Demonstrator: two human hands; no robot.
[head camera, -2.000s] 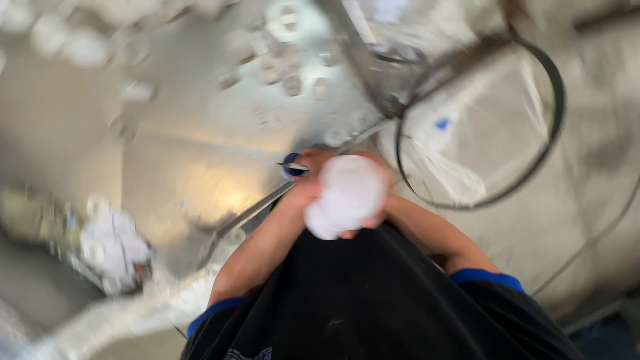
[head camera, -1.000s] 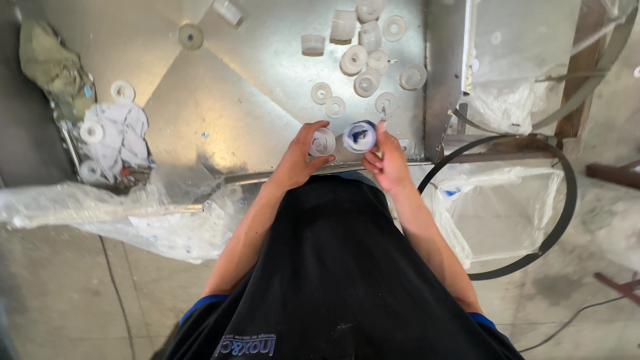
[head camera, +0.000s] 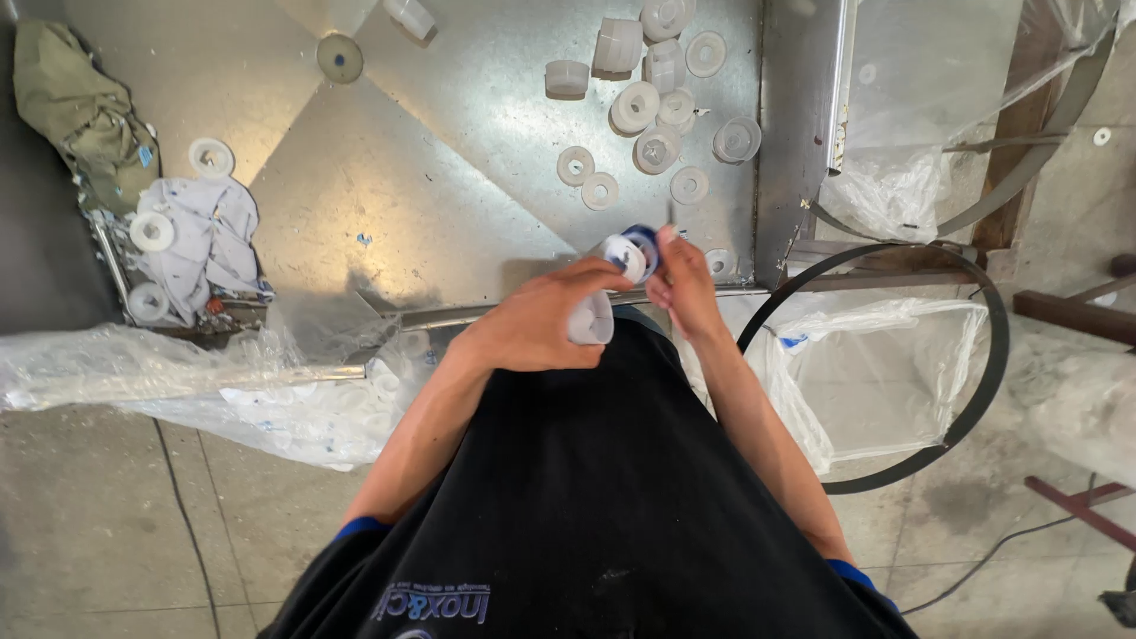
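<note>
Near the front edge of a metal sink-like table (head camera: 426, 222), my left hand (head camera: 532, 319) is curled around a white translucent plastic cup-shaped part (head camera: 590, 319). A second white round part (head camera: 624, 259) is at its thumb and fingertips, against a blue ring-shaped piece (head camera: 642, 251). My right hand (head camera: 685, 280) has its fingers on the blue piece's right side; a thin dark thing, blurred, sticks up from these fingers. Beyond the hands lie several white plastic rings (head camera: 635, 107) and cup-shaped parts (head camera: 618, 44).
A grey cloth (head camera: 200, 240) and an olive cloth (head camera: 75, 115) lie at the left. A drain (head camera: 340, 59) is set in the metal surface. Clear plastic bags (head camera: 319, 426) hang at the front edge. A black hoop (head camera: 998, 355) holds an open bag at the right.
My hands have come together; one second ago they were slightly apart, each with a round part. The left hand now also holds a cup-shaped part in its palm.
</note>
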